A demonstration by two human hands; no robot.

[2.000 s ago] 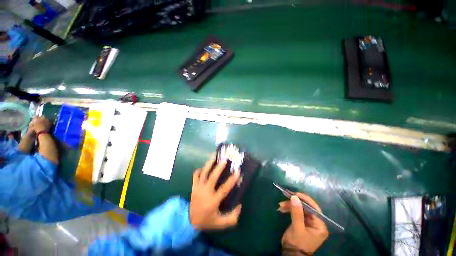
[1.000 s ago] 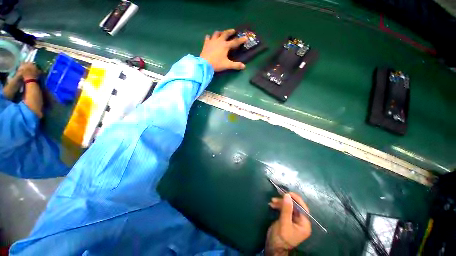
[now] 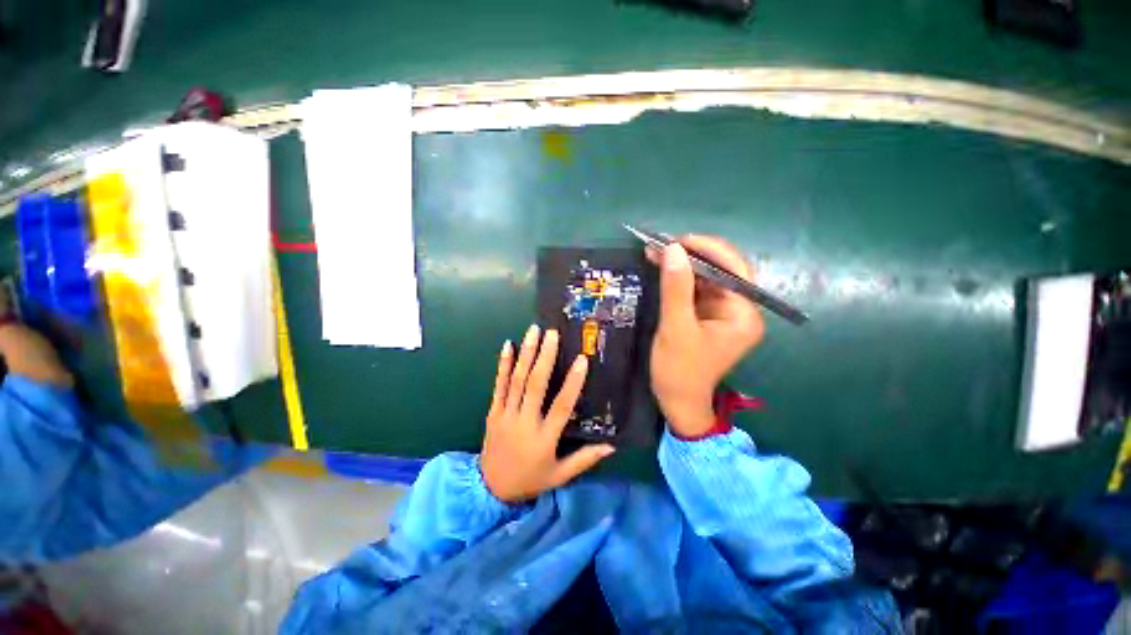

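A black phone assembly [image 3: 604,335] lies upright on a black foam pad [image 3: 635,419] on the green bench in front of me. Its mainboard [image 3: 602,298] with an orange flex cable shows at the far end. My left hand [image 3: 533,428] rests flat on the phone's left side and the pad, fingers spread, covering part of them. My right hand [image 3: 707,329] holds metal tweezers [image 3: 738,285] at the pad's right edge. The tweezer tip points up-left, beyond the pad's top edge, apart from the phone.
A white liner sheet [image 3: 366,223] lies left of the phone. Further left are a sticker sheet stack [image 3: 223,267], amber tape [image 3: 128,292] and a blue bin [image 3: 53,254]. Another person's arm [image 3: 75,459] is at far left. A white pad [image 3: 1057,360] with a black unit is at right.
My left hand has come back from the far belt to the near bench, where a phone on its pad now lies. The right hand with tweezers is now beside it. The view has shifted.
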